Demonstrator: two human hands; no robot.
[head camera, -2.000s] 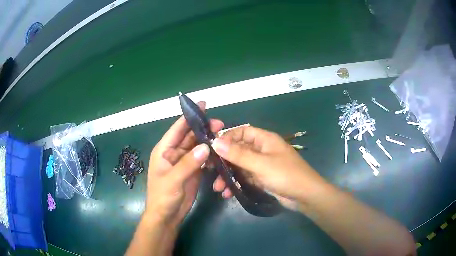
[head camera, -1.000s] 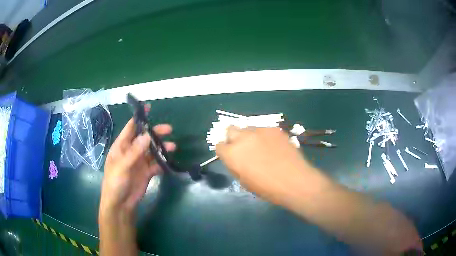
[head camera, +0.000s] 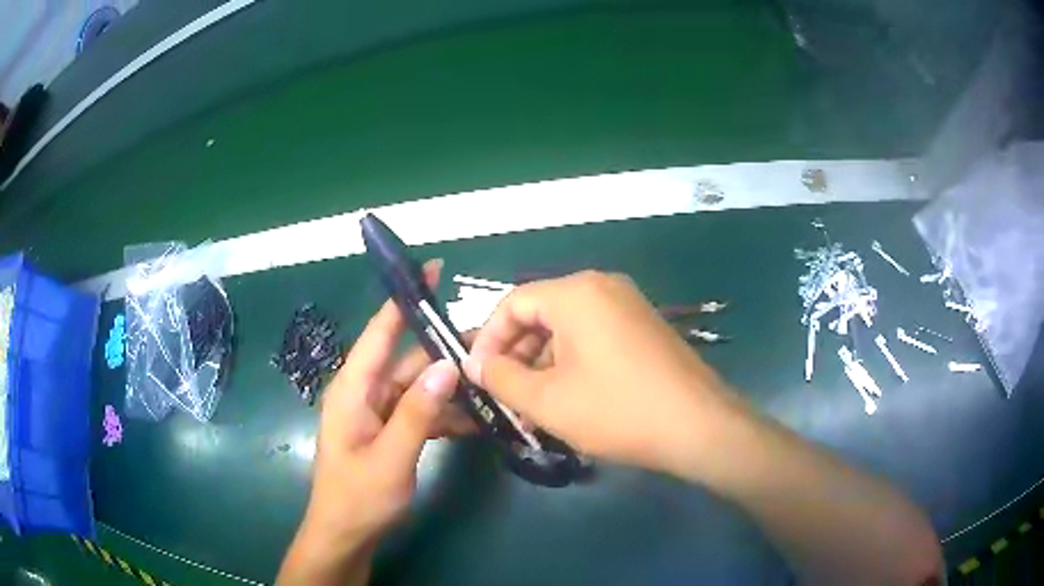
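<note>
My left hand holds a black tapered housing near its middle, the pointed nose up and left, the wider curved tail down and right. A thin white strip lies along the open side of the housing. My right hand has its thumb and fingertips at the middle of the housing, at the lower end of the visible strip; whether they pinch the strip is hard to tell. A stack of white strips lies behind, mostly hidden by my right hand.
Small black parts lie left of my hands, with a clear bag and a blue bin farther left. White plastic parts and a cloudy bag are at right. A pale rail runs behind. Brown prongs lie beyond my right hand.
My right hand has moved from the strip stack to the housing. The housing has come back towards the centre in my left hand, and a white strip now shows along it.
</note>
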